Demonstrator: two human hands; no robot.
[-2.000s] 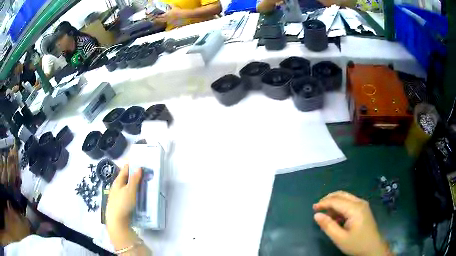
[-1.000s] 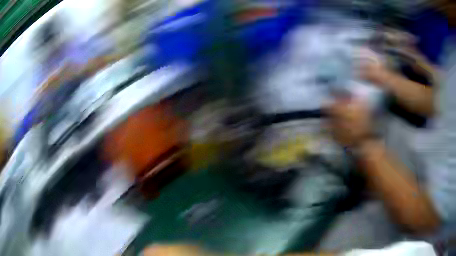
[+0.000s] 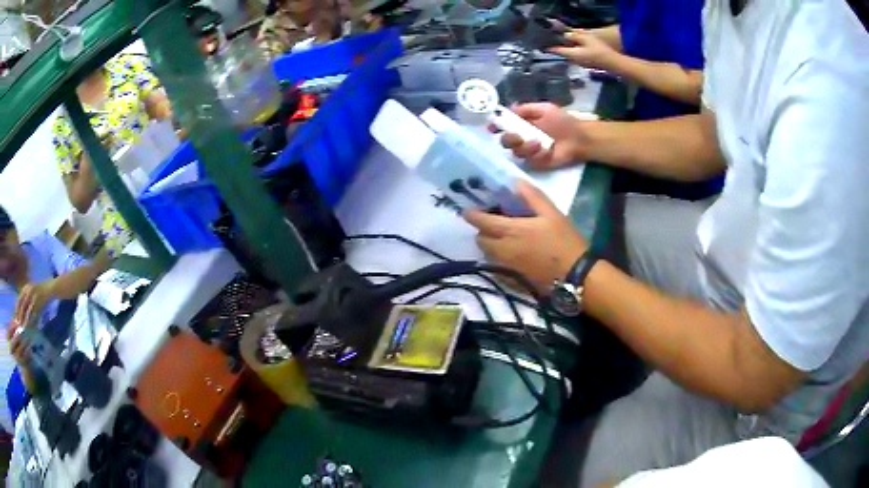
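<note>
Neither of my hands is in view. Nearest in front of me, a small pile of dark parts lies on the green mat, cut off by the bottom edge. The black soldering station stands beyond it, with a yellow sponge tray on top. The red-brown box stands to the left, beside a yellowish tub of screws. A white sleeve shows at the bottom right edge.
A seated person at right holds an open retail box and a white handheld fan. Black cables cross the bench. A green post stands before a blue bin. Dark cups cluster lower left.
The view has swung far to the right. My hands, one of them holding a retail box two seconds ago, are out of the picture. The red-brown box now appears at lower left.
</note>
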